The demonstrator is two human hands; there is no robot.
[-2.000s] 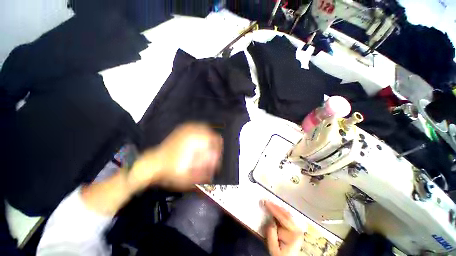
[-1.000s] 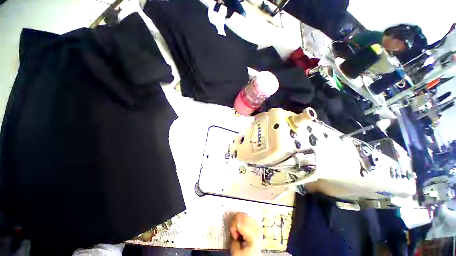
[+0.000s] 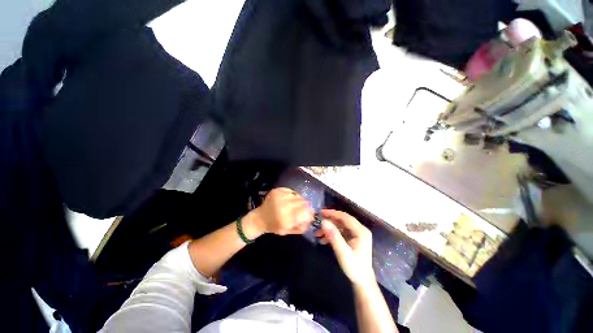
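My left hand [image 3: 286, 211], bare with a green band on the wrist, and my right hand [image 3: 351, 242] meet above my lap, just off the front edge of the machine table. Their fingertips pinch a small dark, shiny part [image 3: 317, 221] between them, possibly a bobbin or bobbin case. Fingers cover most of it, and it is too small to name surely. The white sewing machine [image 3: 513, 97] stands at the right; no cloth shows under its needle area.
A dark cut panel [image 3: 292, 110] lies on the white table [image 3: 396, 195], reaching its front edge. More dark cloth [image 3: 123, 123] lies at the left. A pink-white spool [image 3: 487, 58] stands behind the machine head. Dark cloth [image 3: 540, 279] hangs at the lower right.
The view has swung back left and down. Both hands have come together over the lap, around the small part. My right hand has left the table front where it was.
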